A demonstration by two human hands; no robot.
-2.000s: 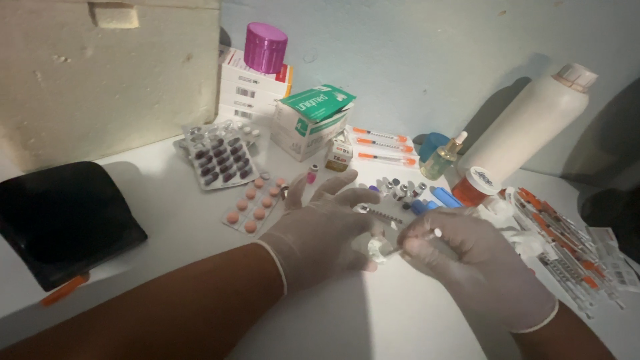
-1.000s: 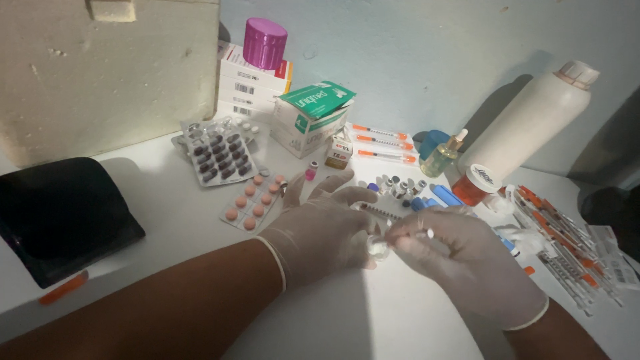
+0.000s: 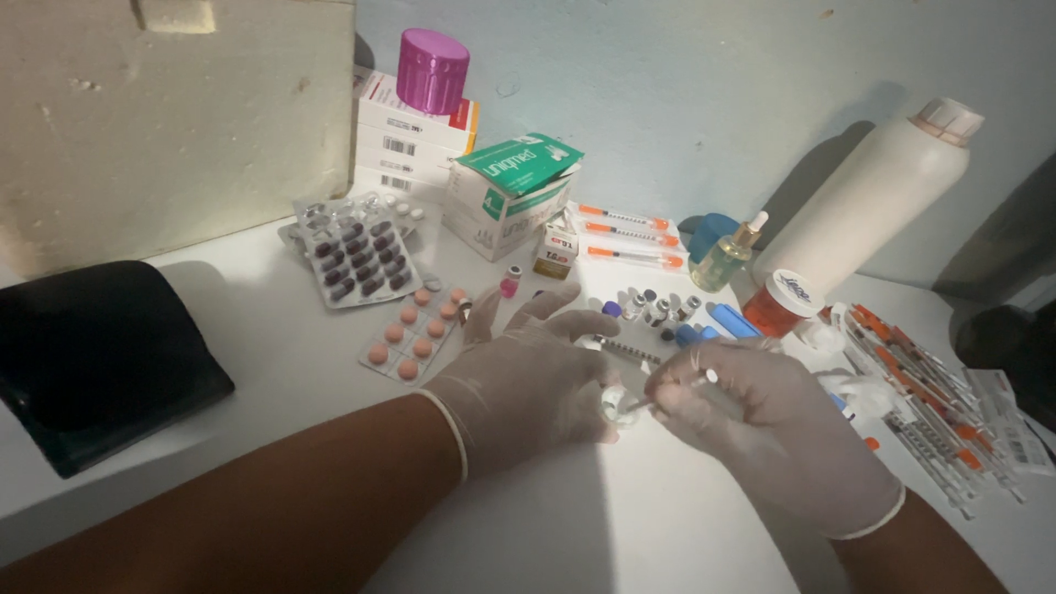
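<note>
Both my hands wear pale translucent gloves. Between thumb and fingers, my left hand (image 3: 532,388) holds a small whitish object (image 3: 617,403), perhaps a vial; its exact kind is unclear. My right hand (image 3: 734,404) pinches a thin syringe (image 3: 711,378) whose white end sticks up past the fingers, its other end pointing at the whitish object. Just beyond both hands lies another syringe with graduations (image 3: 629,350). Small glass vials (image 3: 658,312) stand behind it. A pink vial (image 3: 511,281) is beyond my left fingers, and a blister pack of peach tablets (image 3: 408,328) lies left of that hand.
Capsule blister packs (image 3: 355,260), a green-and-white box (image 3: 511,194) and packaged syringes (image 3: 631,237) lie behind. At right are a dropper bottle (image 3: 726,257), an orange jar (image 3: 775,307), a leaning white bottle (image 3: 866,198) and piled syringes (image 3: 932,396). A black pouch (image 3: 107,363) and foam box (image 3: 173,124) are left.
My right hand has shifted slightly, with the syringe still pinched in it. My left hand stays in nearly the same place, holding the whitish object.
</note>
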